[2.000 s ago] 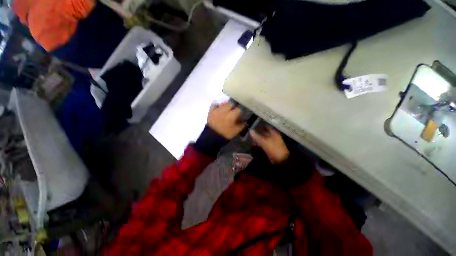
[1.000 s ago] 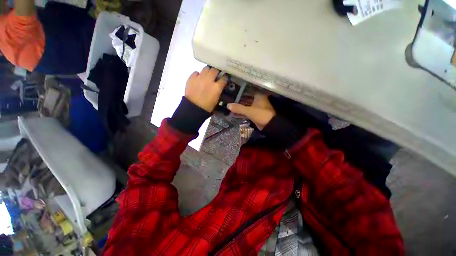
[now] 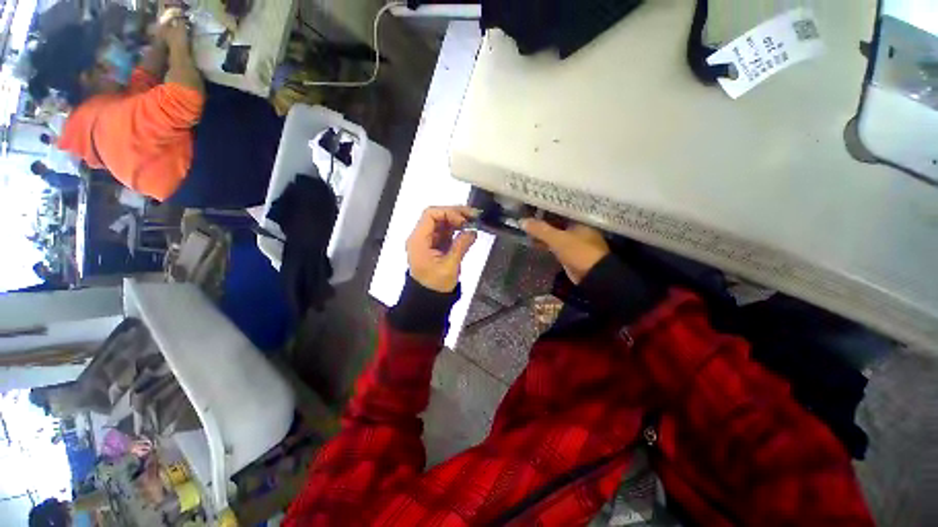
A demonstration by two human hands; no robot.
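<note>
My left hand is at the left front corner of the cream sewing table, thumb and fingertips pinched on one end of a small dark flat object. My right hand is at the table's front edge, thumb and fingers on the object's other end; its fingers are partly hidden below. What the object is cannot be told. A white printed tag on a black strap lies on the table. A black garment pile lies at the far edge.
The sewing machine bed is at the right edge. A white side board is left of the table. White tubs with dark cloth stand at left. A person in orange sits at another machine.
The view has shifted, so the table corner and tubs sit further right. My left hand has opened from a closed grasp to a fingertip pinch, and the dark object shows flatter between both hands.
</note>
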